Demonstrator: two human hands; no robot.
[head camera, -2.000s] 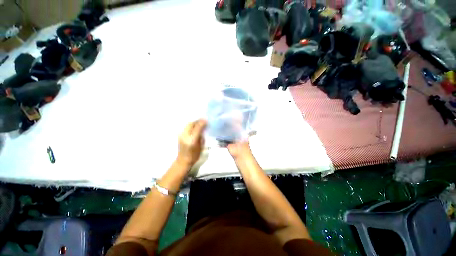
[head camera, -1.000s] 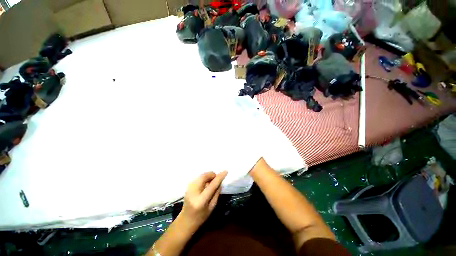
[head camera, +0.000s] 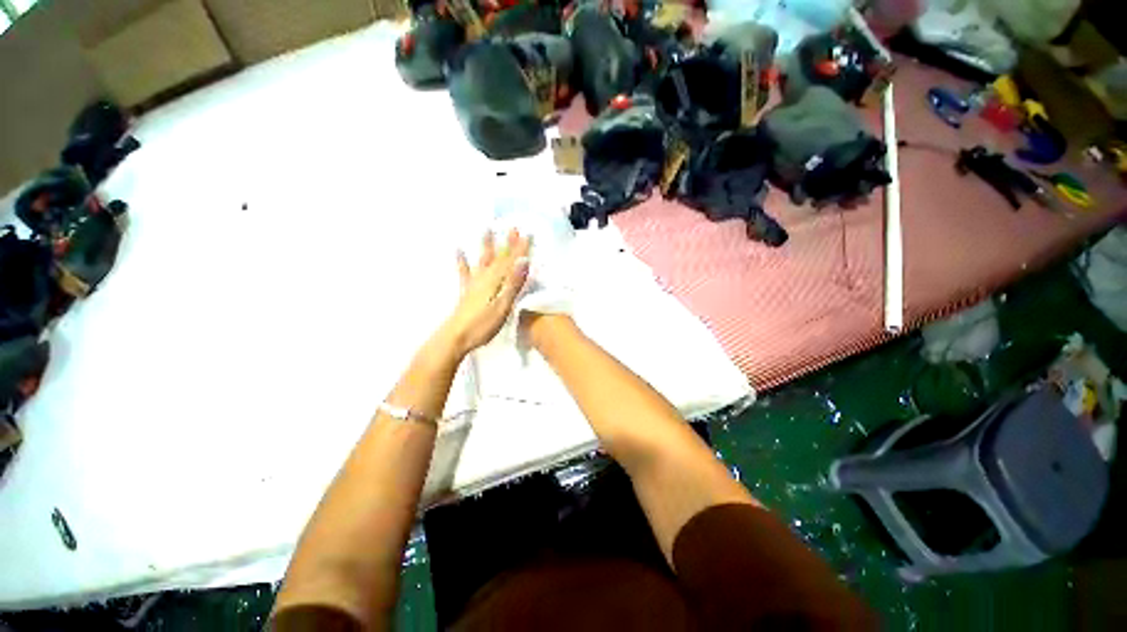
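Note:
A clear, whitish plastic bag (head camera: 554, 253) lies at the middle of the white cloth and nearly vanishes against it. My left hand (head camera: 492, 290) rests flat at its left side, palm down with fingers spread. My right hand (head camera: 540, 324) reaches in at the bag's near end; only the wrist and part of the hand show, and the fingers are hidden under or in whitish film. I cannot tell whether it grips anything.
Dark-grey fabric goods (head camera: 501, 105) with tan tags are piled at the back, more (head camera: 87, 241) at the left. A white tube (head camera: 892, 210) lies on the red-striped cloth (head camera: 791, 284). Hand tools (head camera: 1001, 173) lie far right. A small dark object (head camera: 63, 528) is front left; a grey stool (head camera: 1038, 475) stands right.
The bluish bag was held up between both hands, then the hands were low at the table's front edge. Now both have moved forward onto the cloth, and my left fingers have spread.

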